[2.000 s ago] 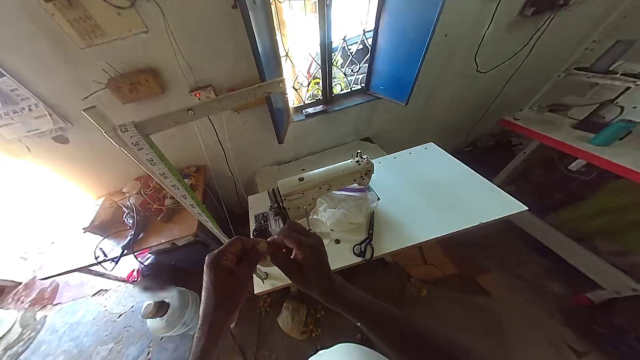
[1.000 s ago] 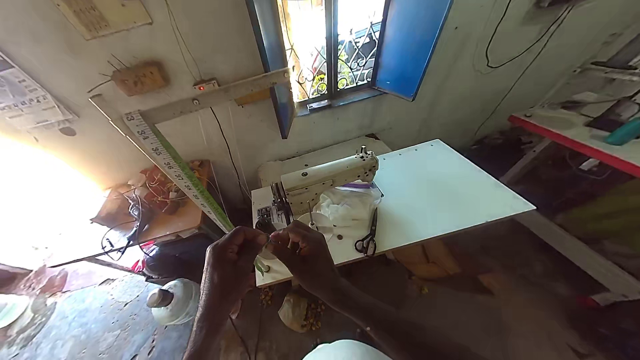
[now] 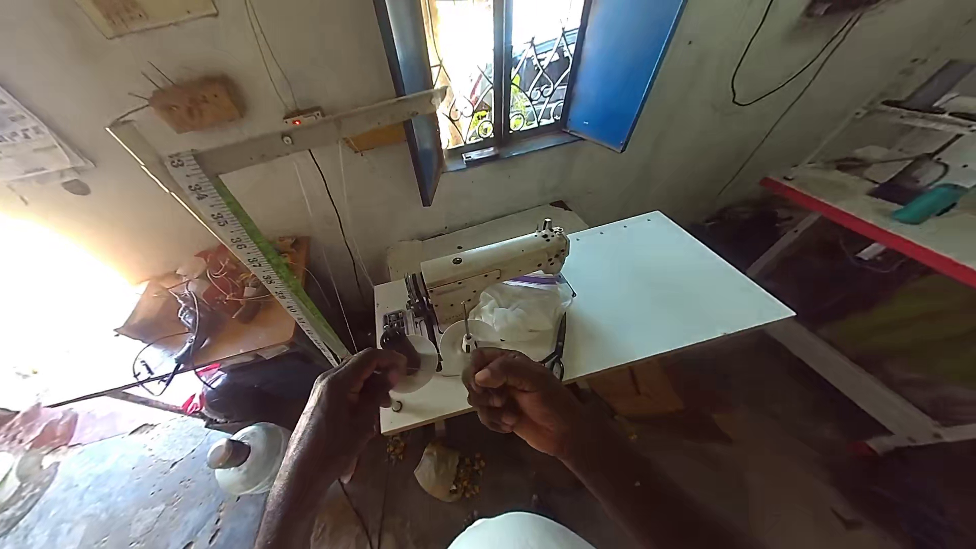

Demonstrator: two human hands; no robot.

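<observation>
My left hand (image 3: 358, 404) is raised at the front left corner of a white sewing table (image 3: 671, 282), thumb and forefinger nearly pinched. To its right, my right hand (image 3: 522, 396) has its fingers curled in. Anything thin between the fingertips is too small to make out. Beyond them are two round translucent discs, one with a dark cone (image 3: 400, 345), the other with an upright metal pin (image 3: 466, 324). An industrial sewing machine (image 3: 488, 267) stands behind, beside a clear plastic bag (image 3: 526, 309) of white material. Black-handled scissors (image 3: 558, 352) lie partly behind my right hand.
A metal L-square ruler (image 3: 244, 236) with a measuring tape along it slants at the left. A whitish plastic container (image 3: 252, 457) stands on the floor. Cables clutter a small wooden table (image 3: 259, 328). A red-edged table (image 3: 877, 229) is at the right, a blue-shuttered window (image 3: 625, 69) behind.
My hands were together at the fingertips in both earlier frames; now they are apart, and the discs show between and behind them.
</observation>
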